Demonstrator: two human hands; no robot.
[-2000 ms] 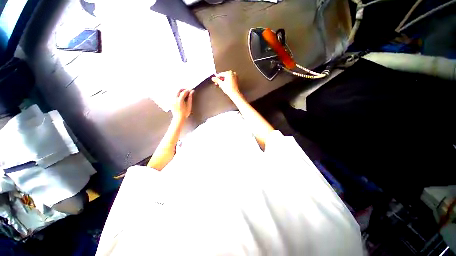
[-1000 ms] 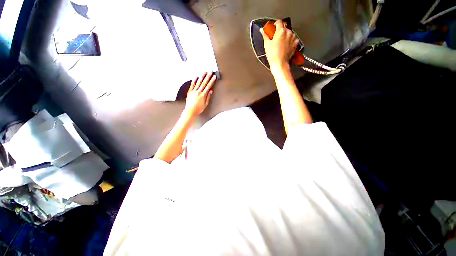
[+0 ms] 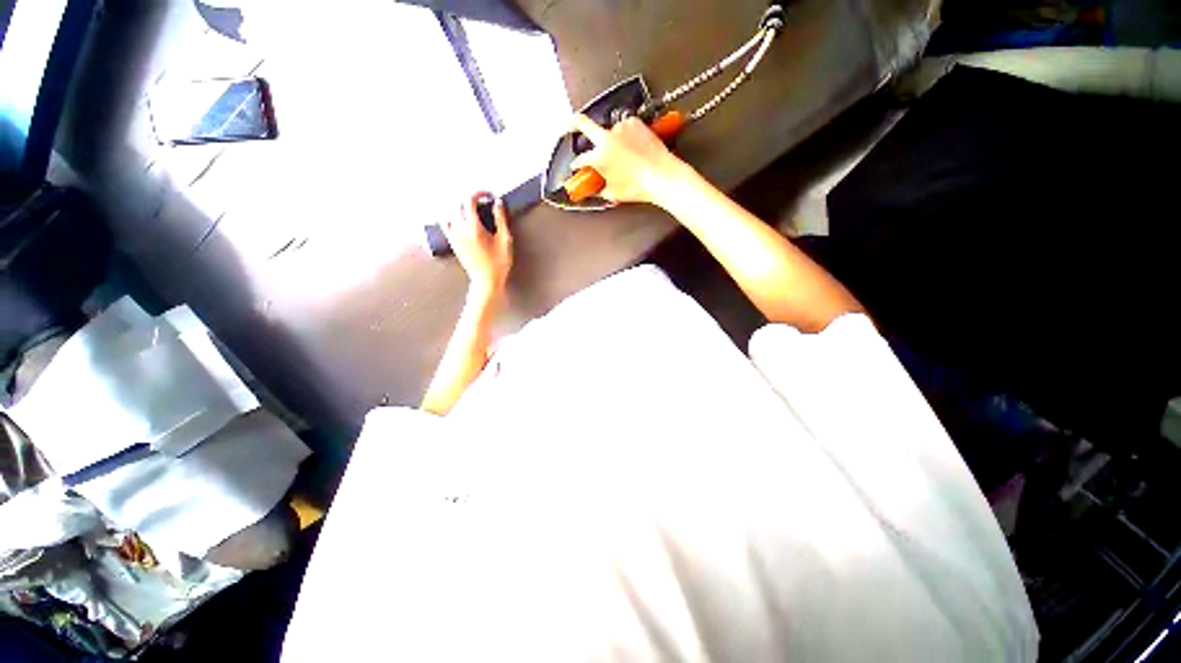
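Observation:
A white garment panel glares on the table, with a dark strip in it. A dark folded band runs along its near edge. My left hand is on this band, fingers bent around part of it; the exact finger contact is blurred. My right hand grips the orange handle of the steam iron. The iron lies at the right end of the band, over or touching it, and its soleplate is mostly hidden by the hand and handle.
A smartphone lies at the far left of the table. The braided iron cord loops up to the far right. Layered pale pieces are heaped at the left. Dark cloth hangs at the right. The table cover is brownish and creased.
My right hand took hold of the iron and brought it left onto the panel's near corner, turning it. My left hand let go, lay flat, then moved slightly left and bent its fingers on the band.

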